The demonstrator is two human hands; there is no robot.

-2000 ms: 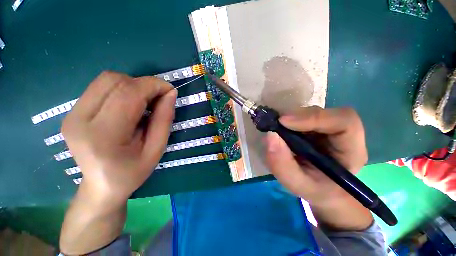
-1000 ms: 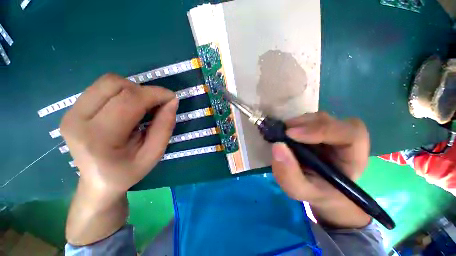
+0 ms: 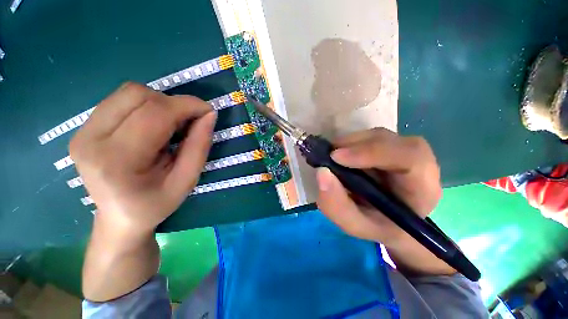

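My right hand (image 3: 386,187) holds the black soldering iron (image 3: 373,199). Its dark tip is at the second control board from the top, beside the orange pads of the second LED strip (image 3: 224,101). Several green control boards (image 3: 243,56) sit in a row along the left edge of the pale soldering fixture (image 3: 361,25), each with a white LED strip running left. My left hand (image 3: 143,149) is over the strips, thumb and forefinger pinched near the second strip. Solder wire in the fingers is too thin to make out now.
The round golden-brown, crusty tin (image 3: 545,93) is at the right edge. A red sleeve (image 3: 542,193) of another person shows below it. Pieces of white strip (image 3: 15,5) lie at the far left. A blue apron (image 3: 299,268) is below the green mat (image 3: 461,124).
The iron tip has moved from the top strip's pads to the second strip's pads. The left hand stays pinched. The fixture and boards appear higher in view.
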